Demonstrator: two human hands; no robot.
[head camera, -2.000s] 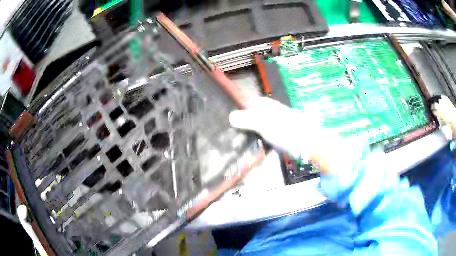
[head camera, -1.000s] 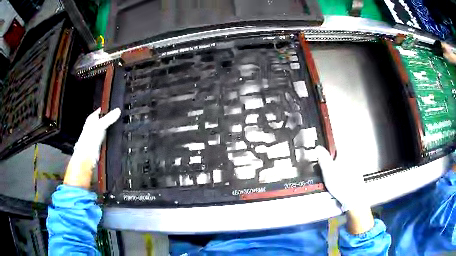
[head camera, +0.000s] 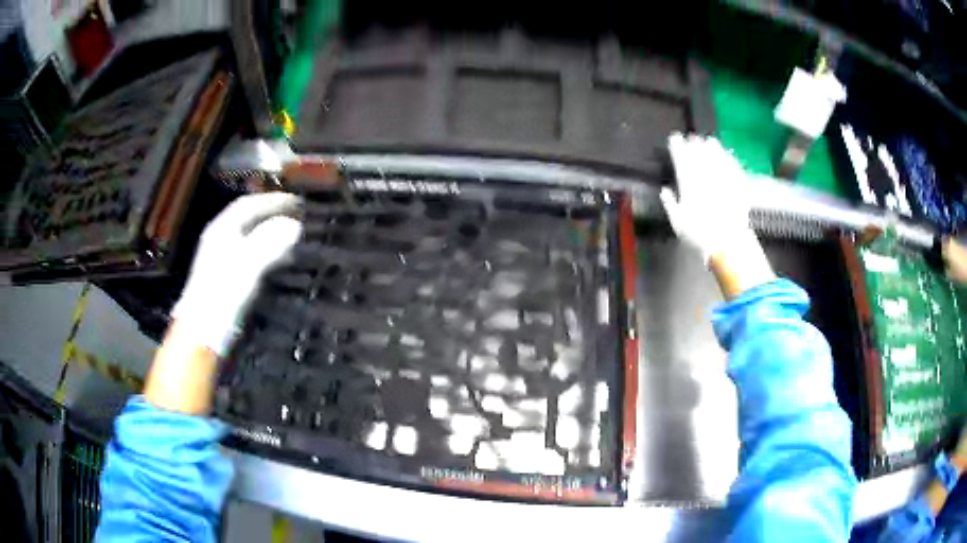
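Observation:
An empty black wave-solder pallet (head camera: 424, 318) with many cut-outs and red-brown edge bars lies on the conveyor, between the rails. My left hand (head camera: 239, 260), in a white glove, is over the pallet's upper left part with its fingers curled; whether it touches the frame is unclear. My right hand (head camera: 705, 196), in a white glove, is over the far rail, right of the pallet, near the lower right corner of a black component tray (head camera: 498, 101). Its fingers point away from me, and I cannot tell if they touch the tray.
A pallet holding a green circuit board (head camera: 912, 350) sits farther right on the conveyor. Another person's hand (head camera: 955, 258) is at the right edge. A pallet stack (head camera: 117, 159) stands at the left. A white paper tag (head camera: 809, 103) hangs above the green shelf mat (head camera: 748, 127).
The pallet came down from a tilt onto the conveyor. Since then my right hand has left its near right corner and reached to the far rail. My left hand has moved up along its left side.

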